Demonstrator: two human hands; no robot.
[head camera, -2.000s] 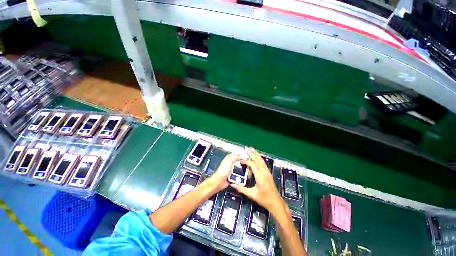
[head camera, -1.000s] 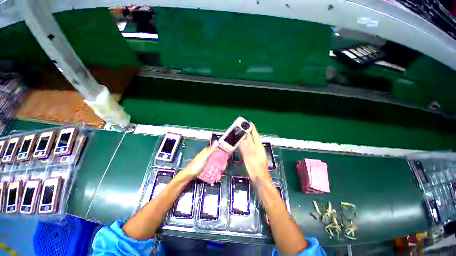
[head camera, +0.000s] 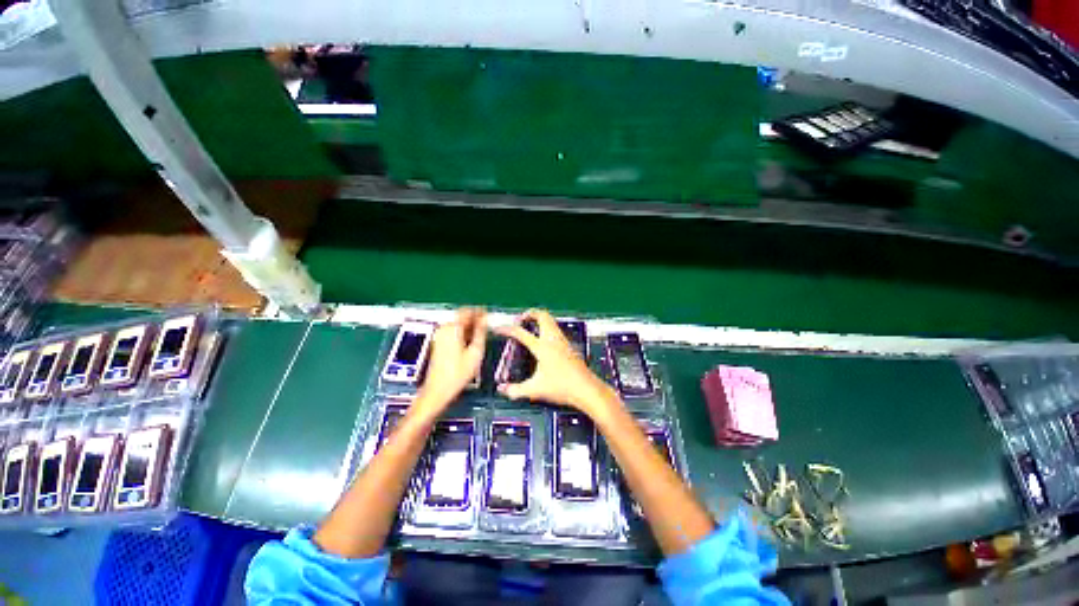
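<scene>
My left hand (head camera: 452, 359) is over the far row of the clear blister tray (head camera: 538, 543), right of a pale-framed closed phone (head camera: 409, 354). A sliver of something shows beside its fingers; they hide whether it holds anything. My right hand (head camera: 554, 369) has thumb and fingers around the ends of a dark-faced phone (head camera: 514, 360) at the far row. Other dark-faced phones, such as one in the near row (head camera: 509, 466), lie in the tray pockets. The open flip phone is no longer visible.
The pink keypad stack (head camera: 742, 406) is right of the tray, with curled tan strips (head camera: 799, 507) nearer me. A neighbouring full tray (head camera: 178, 474) is left, another tray (head camera: 1006, 408) far right. A pale post (head camera: 195, 178) rises at back left.
The open phone with the pink lower half is gone from between my hands. Both hands have lowered to the tray's far row; the right has gone onto a dark-faced phone.
</scene>
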